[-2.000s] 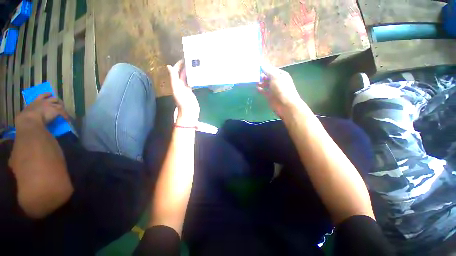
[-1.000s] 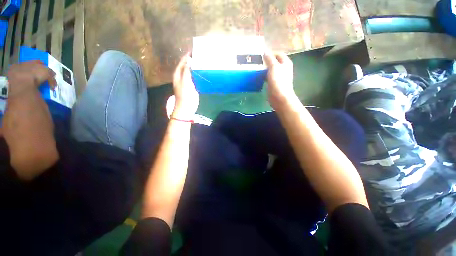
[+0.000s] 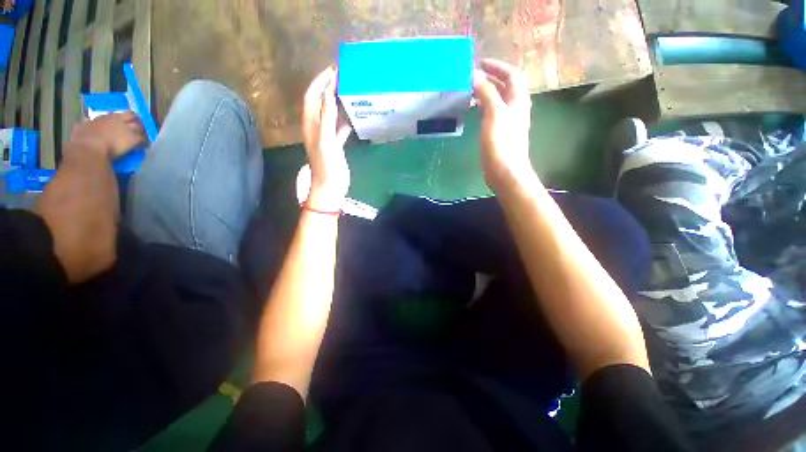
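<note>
A closed retail box (image 3: 406, 75) is held up between my two hands, above my lap at the board's near edge. Its blue side faces up and its white side, with small print and a dark picture, faces me. My left hand (image 3: 325, 132) holds the box's left end, with a red string at the wrist. My right hand (image 3: 504, 119) holds its right end. The fingers behind the box are partly hidden.
A worn plywood board (image 3: 247, 53) with reddish stains lies ahead. At left, a neighbour's hand holds an open blue-and-white box (image 3: 107, 104) by a slatted pallet (image 3: 58, 66); more boxes (image 3: 19, 147) lie beside it. A person in camouflage trousers (image 3: 689, 229) sits at right.
The box has been tilted: first its white face showed, then white with blue below, now blue on top with white below. The left neighbour's box now has a raised flap.
</note>
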